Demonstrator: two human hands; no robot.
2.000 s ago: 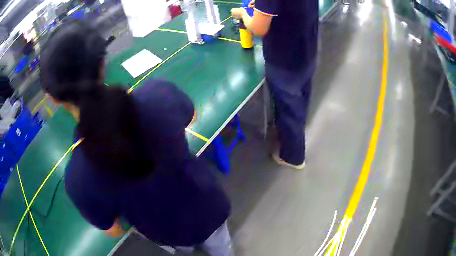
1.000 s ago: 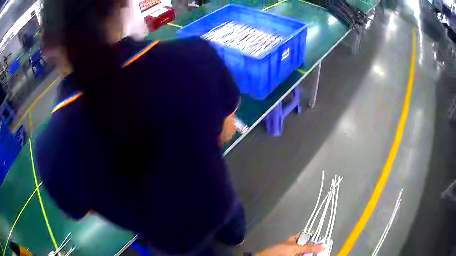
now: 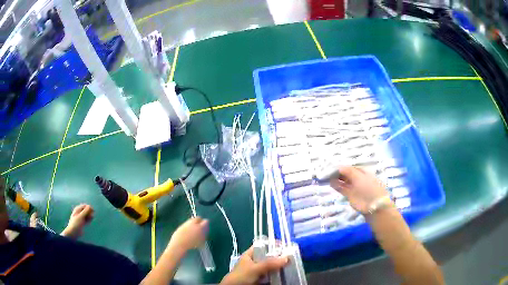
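My left hand (image 3: 253, 269) is at the bottom centre, closed on several wired units (image 3: 291, 266), flat grey-white sticks with white leads running up beside the bin. My right hand (image 3: 362, 189) is over the blue bin (image 3: 419, 161), its fingertips pinched on the end of one greyish wired unit (image 3: 326, 175), partly hidden and blurred. The bin holds white units in side rows, with lead wires (image 3: 334, 133) tangled along the middle.
A yellow heat gun (image 3: 136, 205), a black looped cord (image 3: 210, 196) and a crumpled clear bag (image 3: 221, 158) lie left of the bin. White posts (image 3: 111, 94) stand behind. A co-worker's hand (image 3: 189, 232) holds a wired unit near my left hand.
The view has turned onto the bench and the blue bin is now close in front. My left hand with the units has come beside the bin; my right hand has appeared over it.
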